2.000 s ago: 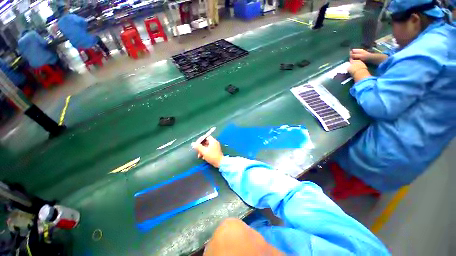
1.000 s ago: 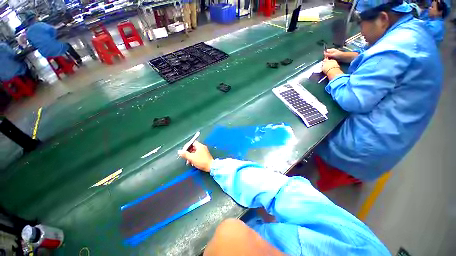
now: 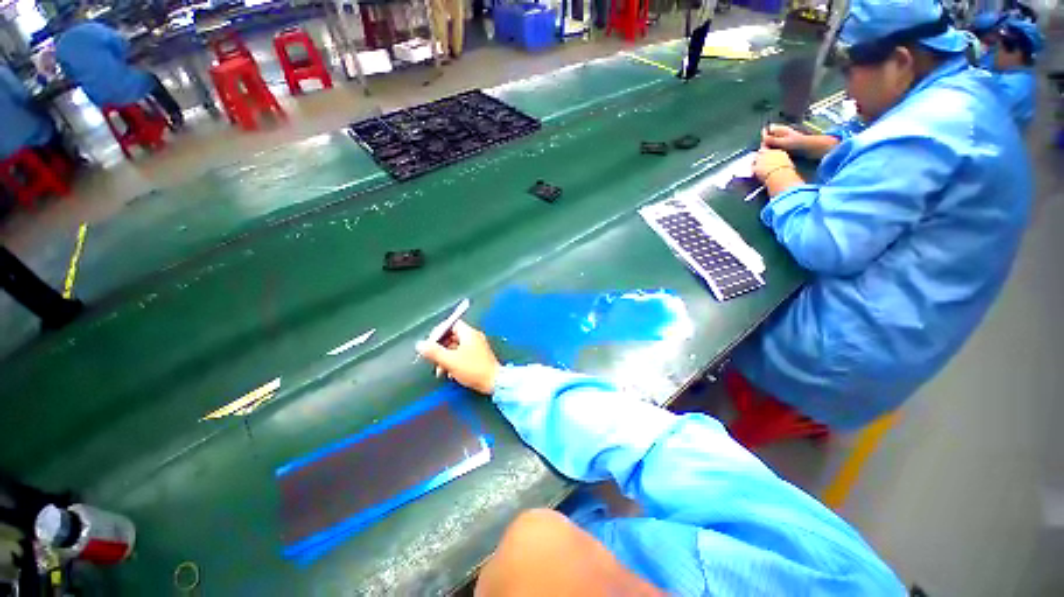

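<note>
My right hand (image 3: 467,356) holds white tweezers (image 3: 448,321) like a pen above the green bench, just beyond the strip sheet. The dark strip sheet (image 3: 379,472) lies on blue backing film (image 3: 350,521), with a white lower right edge. It shows no clear gaps between strips. Blue film sheets (image 3: 537,323) with bright glare lie to the right of my hand. My left hand is not in view. A blurred skin-coloured shape at the bottom edge cannot be made out clearly.
Black housings (image 3: 404,260) lie spaced along the bench's far strip. A black parts tray (image 3: 443,132) is beyond. Pale scraps (image 3: 243,399) and a rubber band (image 3: 187,575) are left, near a red-and-white can (image 3: 103,535). Another worker (image 3: 898,233) sits right, beside a black-and-white sheet (image 3: 706,247).
The view has turned right since the first frame. Since the second, the black housings have shifted right and away along the bench. My right hand still holds the tweezers in nearly the same place.
</note>
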